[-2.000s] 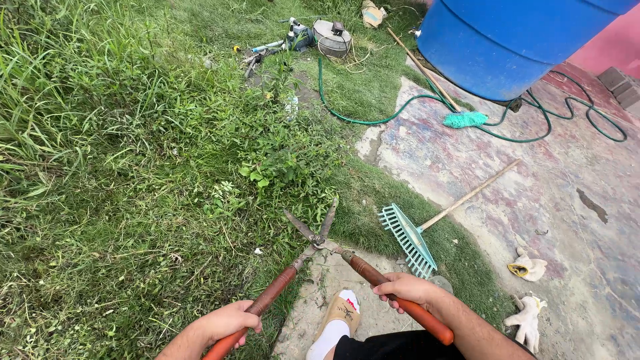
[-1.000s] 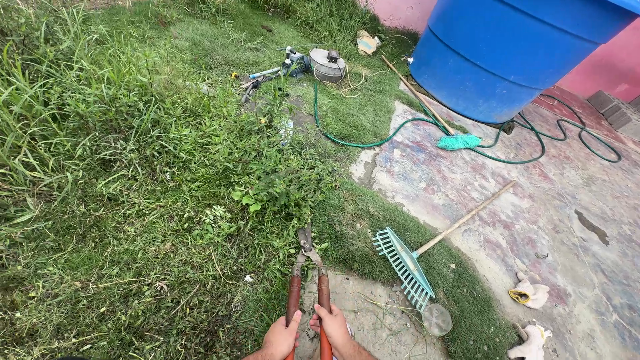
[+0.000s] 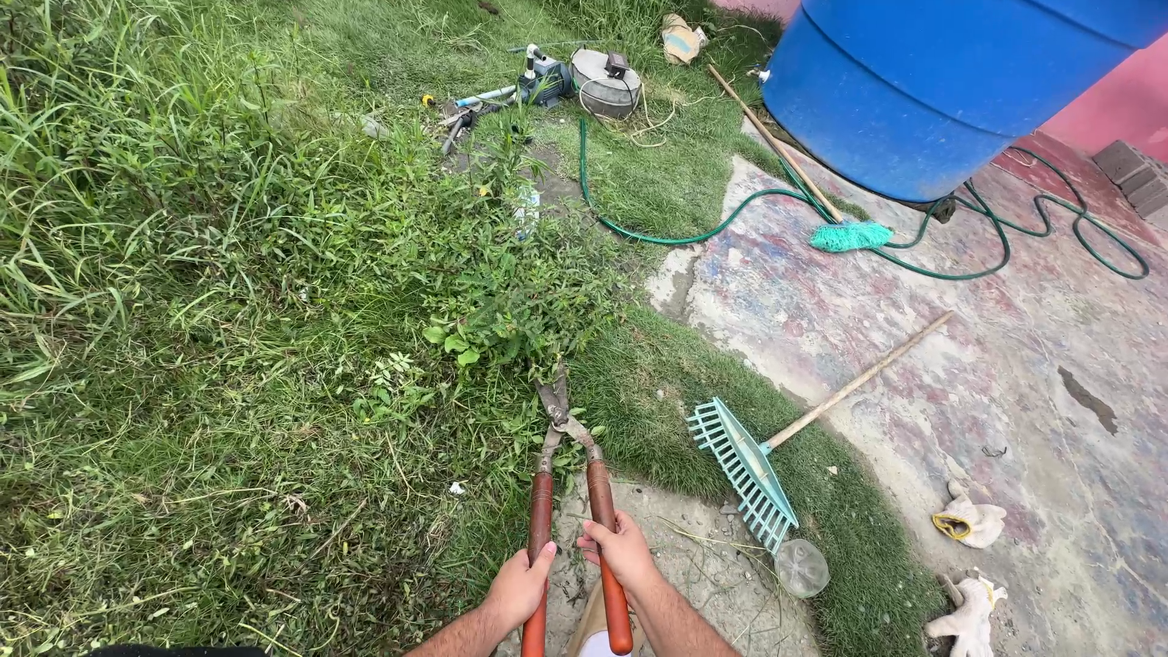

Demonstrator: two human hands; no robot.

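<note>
A pair of hedge shears (image 3: 557, 424) with orange-red handles points away from me at the bottom middle. My left hand (image 3: 520, 584) is closed around the left handle, and my right hand (image 3: 620, 549) grips the right one. The handles are close together, and the blades reach into the base of a leafy weed clump (image 3: 538, 310), their tips partly hidden by leaves. Cut grass and weeds (image 3: 274, 511) lie to the left. Below my hands, a foot in a sandal shows on a concrete slab (image 3: 712, 566).
A teal plastic rake (image 3: 748, 465) lies to the right beside a clear plastic container (image 3: 802, 568). Two work gloves (image 3: 975, 522) rest on the concrete. Farther back are a green hose (image 3: 675, 241), a teal mop (image 3: 850, 236), a blue tank (image 3: 931, 91) and a pump (image 3: 546, 80).
Two seconds ago the blades and handles stood wide apart. My hands have since come together, bringing the handles close, and the blades now sit among the weeds.
</note>
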